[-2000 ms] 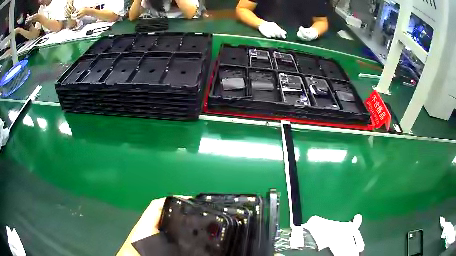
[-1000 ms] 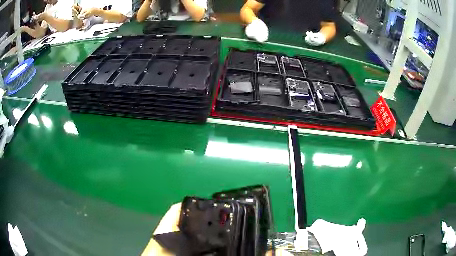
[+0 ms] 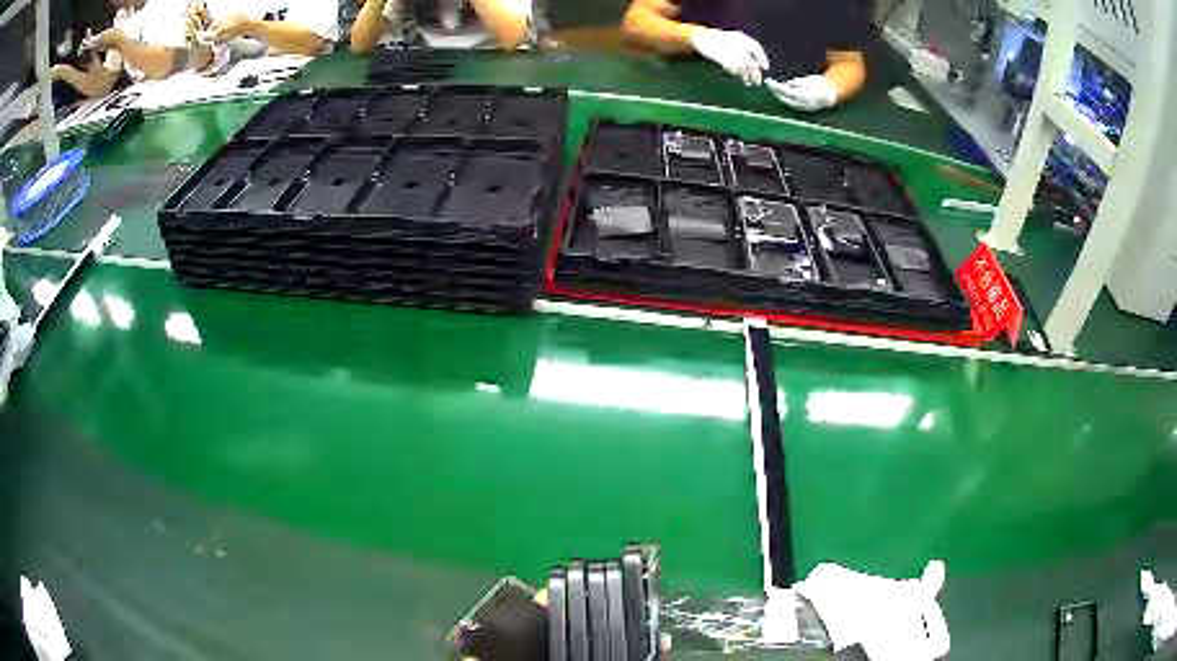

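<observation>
Several black phone middle frames [image 3: 602,610] stand squared together at the bottom edge, their long edges showing as parallel dark bars. My left hand [image 3: 506,633] is at their left side, mostly cut off by the bottom edge; only a dark, blurred finger-like part shows against the stack. A thin grey-edged corner shows just above it. My right hand cannot be made out. White gloves [image 3: 878,610] lie crumpled right of the stack, with clear crinkled film [image 3: 736,622] between.
A tall stack of black blister trays [image 3: 355,245] stands at the left rear. A black reject tray [image 3: 774,278] with some shiny parts lies on a red tray, beside a red label [image 3: 989,292]. A black-and-white strip [image 3: 771,452] crosses the bench. A single phone frame [image 3: 1075,633] lies right. Gloved hands of another person are opposite.
The fanned phone frames have turned from showing their faces to edge-on, squared together and lower in view. Less of my left hand shows. The opposite person's gloved hands have come closer together.
</observation>
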